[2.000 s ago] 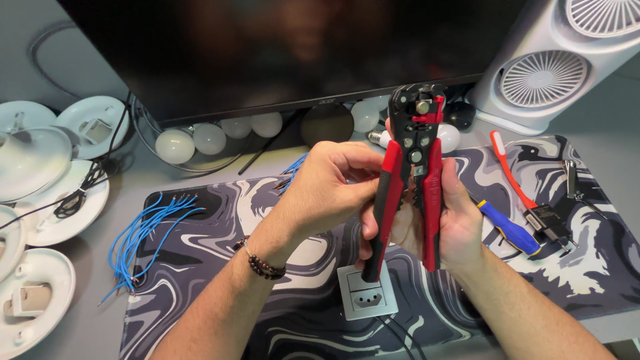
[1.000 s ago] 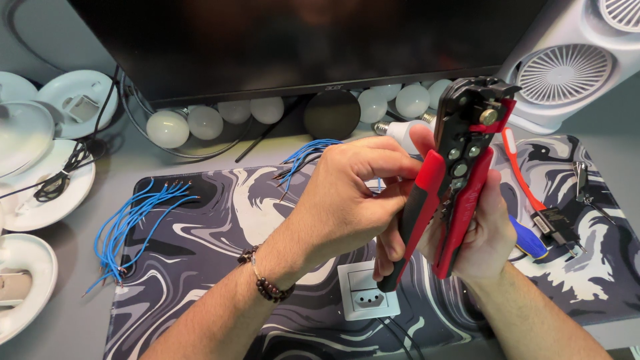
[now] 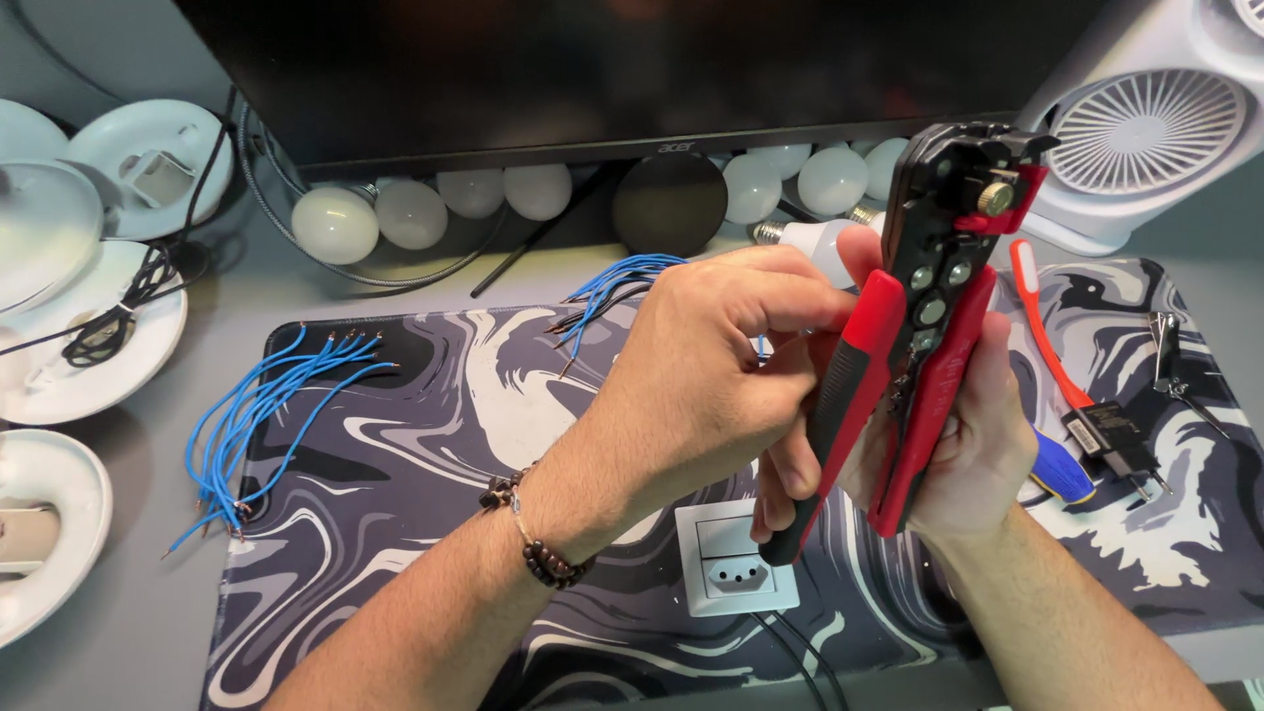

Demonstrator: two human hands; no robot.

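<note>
My right hand (image 3: 973, 449) holds a red and black self-adjusting wire stripper (image 3: 938, 306) upright, jaws at the top, its fingers wrapped around the handles. My left hand (image 3: 741, 346) is beside the tool with thumb and fingertips pinched together near the left handle; a short bit of blue wire (image 3: 762, 348) shows at the fingers, most of it hidden. Below the hands lies a white wall socket plate (image 3: 736, 573) with black cables. Blue wires with bare copper ends (image 3: 262, 410) lie at the mat's left, and more blue and black wires (image 3: 617, 284) lie behind my left hand.
A marbled desk mat (image 3: 395, 464) covers the desk before a black monitor (image 3: 632, 79). Light bulbs (image 3: 336, 225) line its base. White round lamp fittings (image 3: 148, 168) stand left. A white fan (image 3: 1150, 133), orange USB lamp (image 3: 1047, 326), black adapter (image 3: 1111, 434) and blue-handled tool (image 3: 1062, 466) are at right.
The wire stripper has tilted, its head now leaning to the right. My left hand stays close to its left handle. The view has shifted slightly.
</note>
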